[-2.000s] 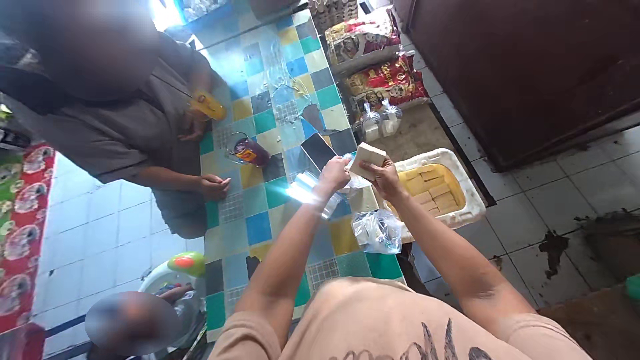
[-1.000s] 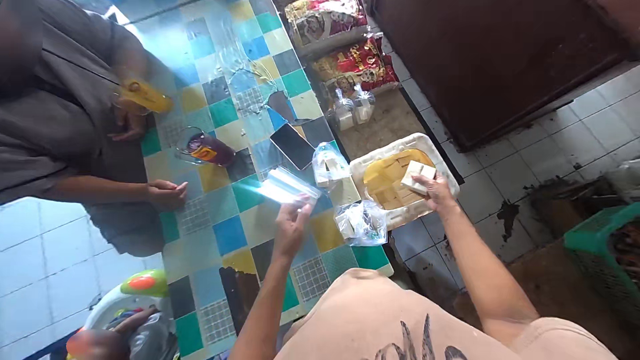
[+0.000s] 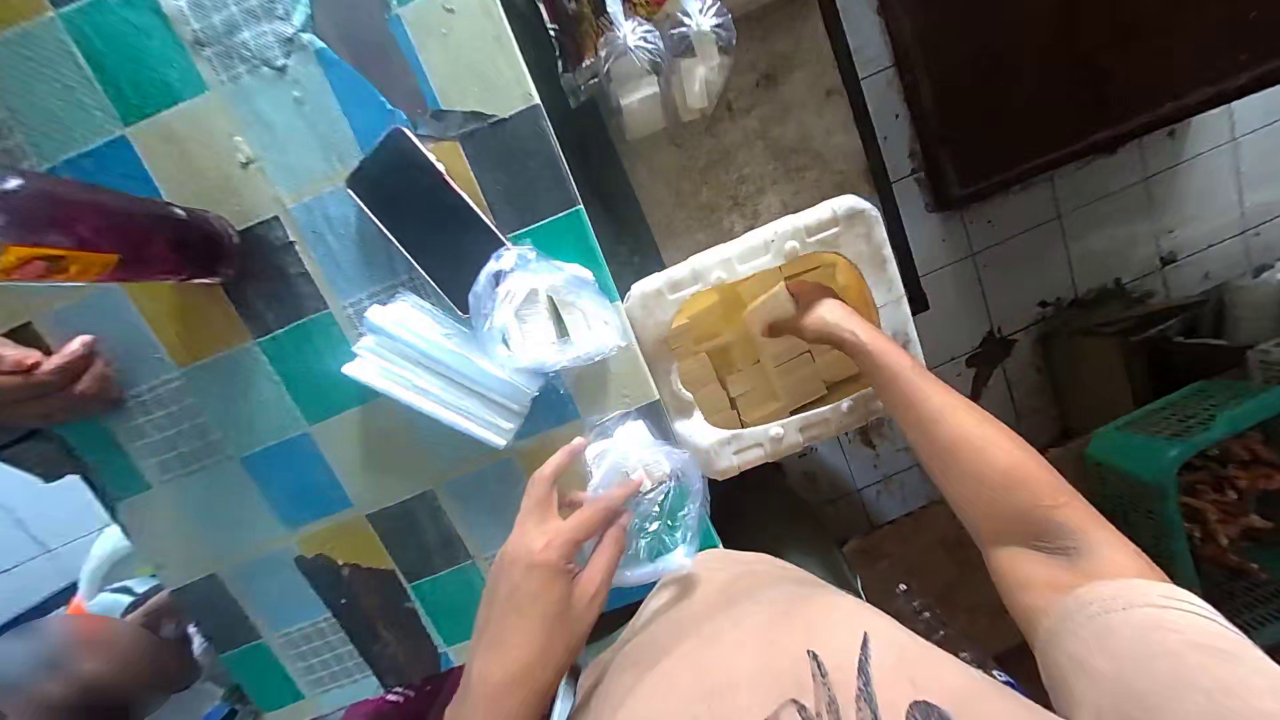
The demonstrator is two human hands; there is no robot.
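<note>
My left hand (image 3: 570, 530) is over the table's near edge, fingers spread, at a clear plastic bag (image 3: 650, 500) with white contents; it holds nothing. Inside a white foam box (image 3: 780, 445), my right hand (image 3: 815, 315) has its fingers on a pale rectangular block (image 3: 770, 310) in yellowish liquid. More tan blocks (image 3: 790, 385) lie around it. Left of the box are a second clear bag with white contents (image 3: 555, 315) and a stack of folded clear plastic bags (image 3: 440, 370). A dark smartphone (image 3: 425, 215) lies beside them.
The table has a checkered plastic cover (image 3: 295, 480). At left are a dark red container (image 3: 110, 235) and another person's hand (image 3: 60, 385). A child (image 3: 110, 660) is lower left. Tied bags (image 3: 635, 90) hang above the box; a green crate (image 3: 1140, 450) stands at right.
My right hand has gone down into the box, where it held pale blocks above it a second ago. My left hand has left the stack of plastic bags for the near bag. The view is closer.
</note>
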